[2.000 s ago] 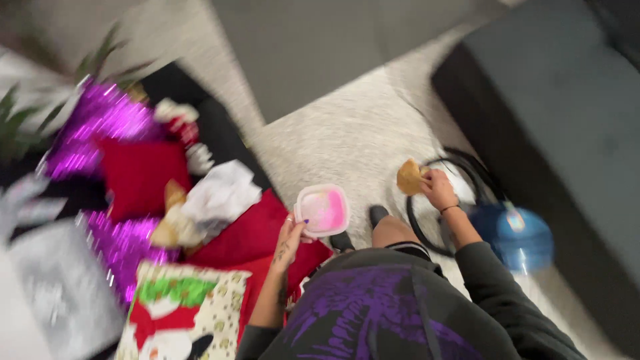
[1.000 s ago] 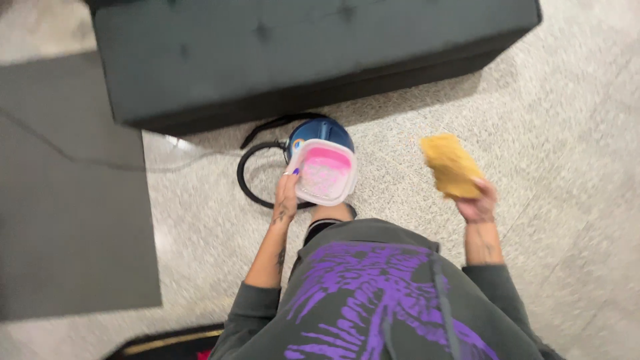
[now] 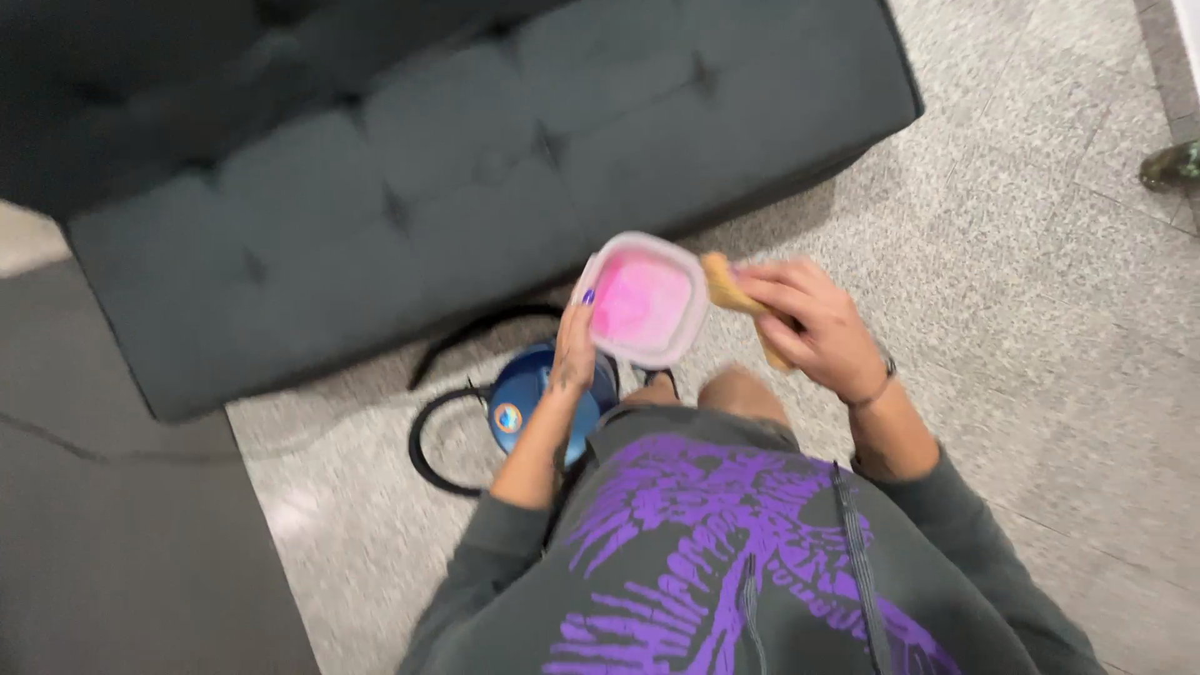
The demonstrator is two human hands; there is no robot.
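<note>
A square plastic container (image 3: 647, 300) with pink liquid inside is held at its left side by my left hand (image 3: 574, 352), whose thumb lies on the rim. My right hand (image 3: 814, 323) grips a folded yellow-tan cloth (image 3: 731, 286) just right of the container, and the cloth's upper end is close to the rim. Whether cloth and rim touch, I cannot tell. Both hands are above the floor, in front of my body.
A dark tufted sofa (image 3: 469, 178) spans the upper view. Below its front edge a blue canister vacuum (image 3: 525, 394) with a black hose (image 3: 422, 450) stands on the speckled floor (image 3: 1031, 328). A dark gray mat (image 3: 112, 525) lies at the left, crossed by a cord.
My right hand has brought the cloth in from the right, close to the container; the cloth looks more bunched. My left hand still holds the container. The view has turned from the cushions toward the sofa.
</note>
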